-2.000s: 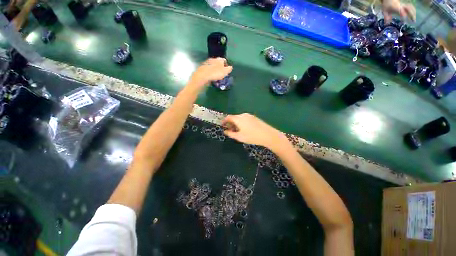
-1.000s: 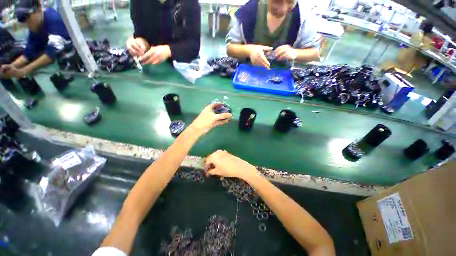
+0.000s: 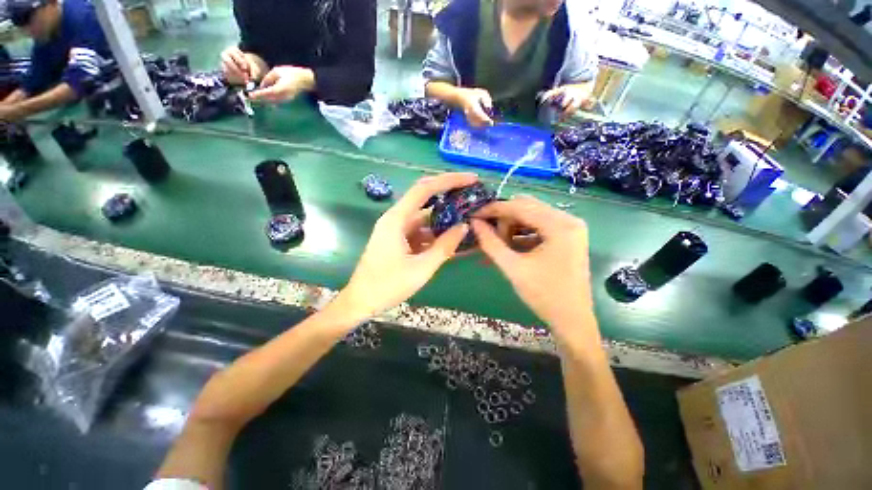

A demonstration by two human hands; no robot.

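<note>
My left hand (image 3: 406,244) holds a dark round wired unit (image 3: 453,209) above the green belt, and a pale lead wire (image 3: 517,168) sticks up from it. My right hand (image 3: 537,244) has its thumb and fingertips pressed at the unit's near right side. I cannot tell whether a ring is pinched there. Loose metal rings (image 3: 475,373) lie on the dark near surface, with denser heaps (image 3: 411,454) closer to me. Black cylinders stand or lean on the belt, one (image 3: 278,189) with a round unit (image 3: 285,229) at its foot.
A clear plastic bag (image 3: 108,335) lies at the left and a cardboard box (image 3: 786,407) stands at the right. Across the belt (image 3: 545,268) are a blue tray (image 3: 499,148), dark unit piles (image 3: 643,161) and seated people (image 3: 512,48). The belt's speckled edge (image 3: 449,322) crosses in front.
My left hand has lifted a round unit off the belt. My right hand has risen from the rings to meet it. Cylinders have shifted along the belt, and the view has tilted up since the first frame.
</note>
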